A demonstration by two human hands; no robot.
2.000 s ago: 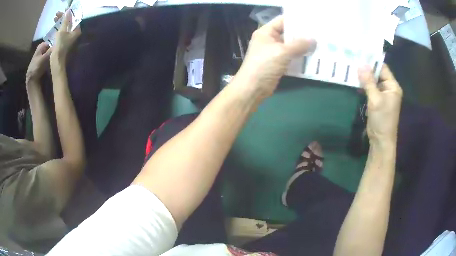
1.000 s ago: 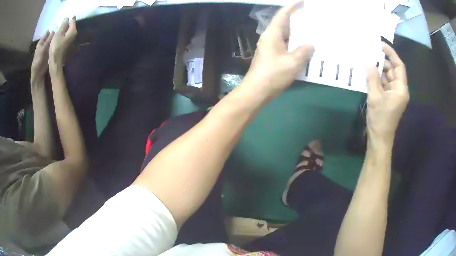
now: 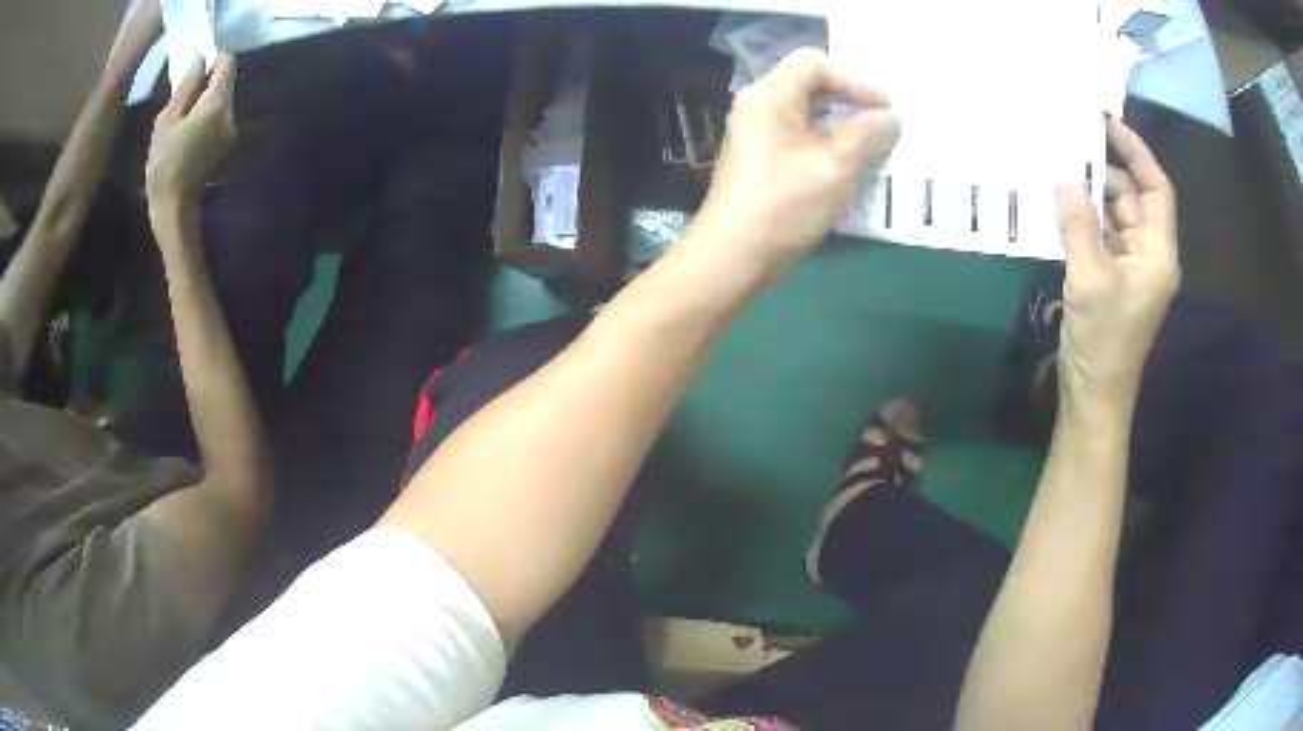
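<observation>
An unfolded leaflet (image 3: 972, 129), white and overexposed, hangs at the top right with a row of short dark bars along its lower edge. Its top is cut off by the picture's edge. My left hand (image 3: 807, 157) is at its left edge, thumb and forefinger together near the corner. My right hand (image 3: 1122, 257) pinches its lower right corner with the thumb in front and the fingers behind. Whether the left fingertips grip the paper is hard to tell.
A narrow brown-edged box (image 3: 507, 214) with white papers stands below the table edge (image 3: 629, 17). White strips lie in a dark basket (image 3: 757, 50) beside it. At left another person's hand (image 3: 190, 136) holds a white paper. A sandalled foot (image 3: 886, 450) is on the green floor.
My left fingers have come down from the leaflet's upper left edge and curled together. My right hand has shifted slightly right. The other person has raised a white paper at the left.
</observation>
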